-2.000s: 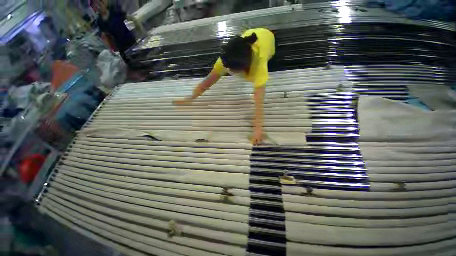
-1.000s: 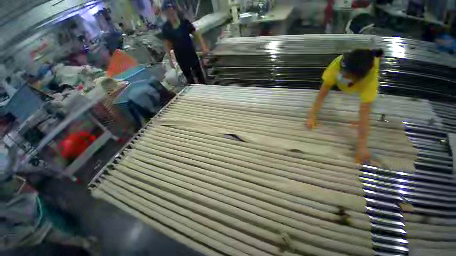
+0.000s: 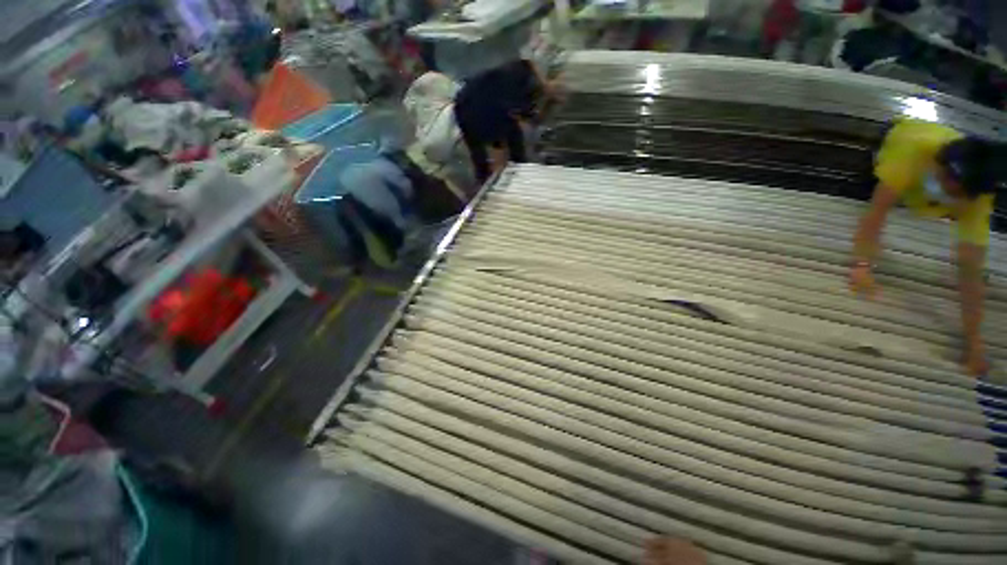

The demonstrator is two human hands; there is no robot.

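Long beige fabric sleeves (image 3: pixel 574 364) lie side by side over a low rack of parallel tubes. A looser beige strip (image 3: pixel 773 326) runs across the middle, with a dark slit-like gap (image 3: pixel 698 310). Small dark tufts or fasteners (image 3: pixel 973 483) show at lower right. Fingers, apparently of my left hand (image 3: pixel 674 551), show small and blurred at the bottom edge over the sleeves; the rest is cut off, and their grip cannot be told. My right hand is not in view.
A person in a yellow shirt (image 3: pixel 922 160) leans over the rack, hands on the cloth. A person in dark clothes (image 3: pixel 494 105) bends at its far left corner. A trolley (image 3: pixel 210 243), red items (image 3: pixel 204 307) and blue containers (image 3: pixel 342 166) stand left. Another tube rack (image 3: pixel 729 83) stands behind.
The view has swung left, so the rack and yellow-shirted person sit farther right. The dark-clothed person has gone from upright to bent over. Fingers have appeared at the bottom edge.
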